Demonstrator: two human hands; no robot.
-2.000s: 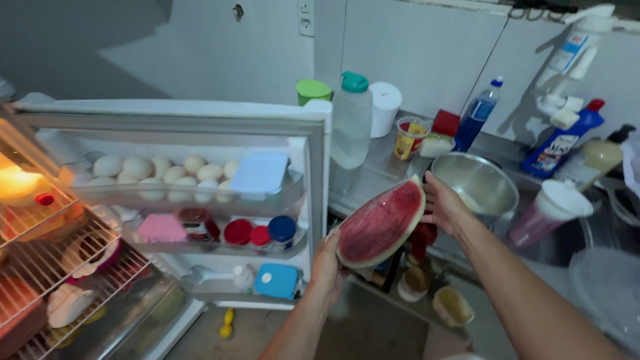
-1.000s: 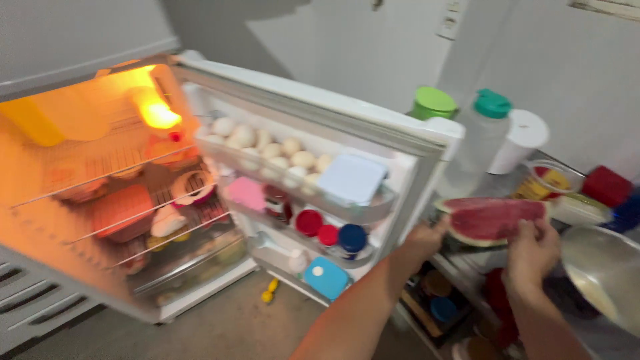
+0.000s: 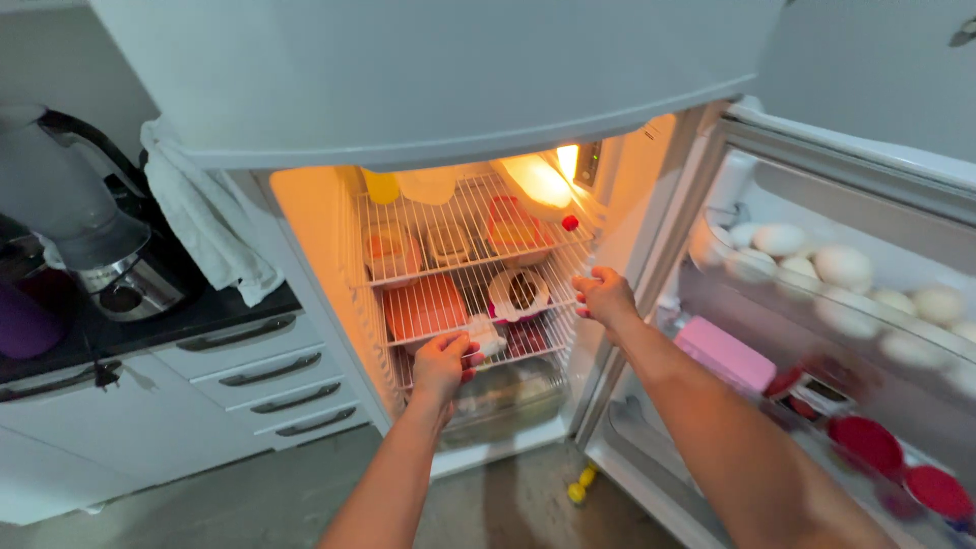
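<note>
Both hands are in front of the lit fridge interior. My left hand [image 3: 444,366] is near the front of the lower wire shelf [image 3: 427,336], beside a white wrapped item [image 3: 486,335]; its fingers are curled and nothing shows in them. On the right, my right hand [image 3: 605,298] is raised by the shelf's right end, fingers partly bent, holding nothing visible. An orange-red container [image 3: 424,306] and a round dish with a dark centre [image 3: 524,292] are seen through the wires. Above them, more containers lie under the upper wire shelf [image 3: 473,263]. No watermelon shows.
The fridge door [image 3: 862,191] is swung out at the right, with eggs [image 3: 842,267], a pink carton [image 3: 724,353] and red-lidded jars [image 3: 865,444]. A blender [image 3: 114,236] and white towel [image 3: 210,229] are at the left, above drawers [image 3: 286,381]. A yellow object [image 3: 577,492] lies on the floor.
The view has swung left from the counter to the fridge interior. Both hands held a watermelon piece in the earlier frames; now none is seen in them.
</note>
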